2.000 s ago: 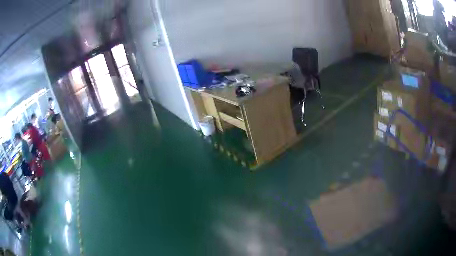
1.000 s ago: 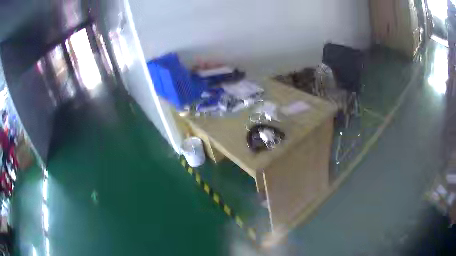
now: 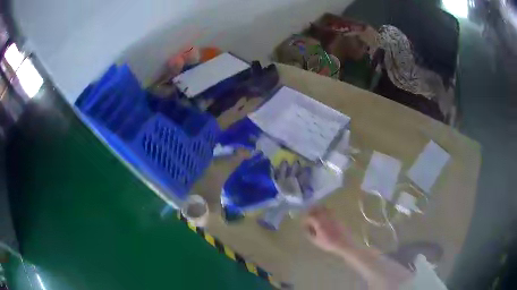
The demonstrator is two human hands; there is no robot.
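My right hand (image 3: 324, 227), bare and blurred, reaches in from the lower right over the wooden desk. Its fingers look curled, but I cannot tell whether they hold anything. It is just right of the blue-coated work gloves (image 3: 249, 182) and below the paper forms (image 3: 300, 122). A white cable with a plug (image 3: 406, 203) lies to the right of the hand, near two white cards (image 3: 381, 174). My left hand is not in view.
A blue file rack (image 3: 176, 148) stands at the desk's left edge. A tape roll or cup (image 3: 194, 208) is at the near left edge. A dark chair with clothing (image 3: 399, 59) is behind the wooden desk (image 3: 453, 158). Yellow-black tape (image 3: 227, 250) runs along the green floor.
The view has moved up close to the desk, which now fills most of the picture. My right hand has come into view over it.
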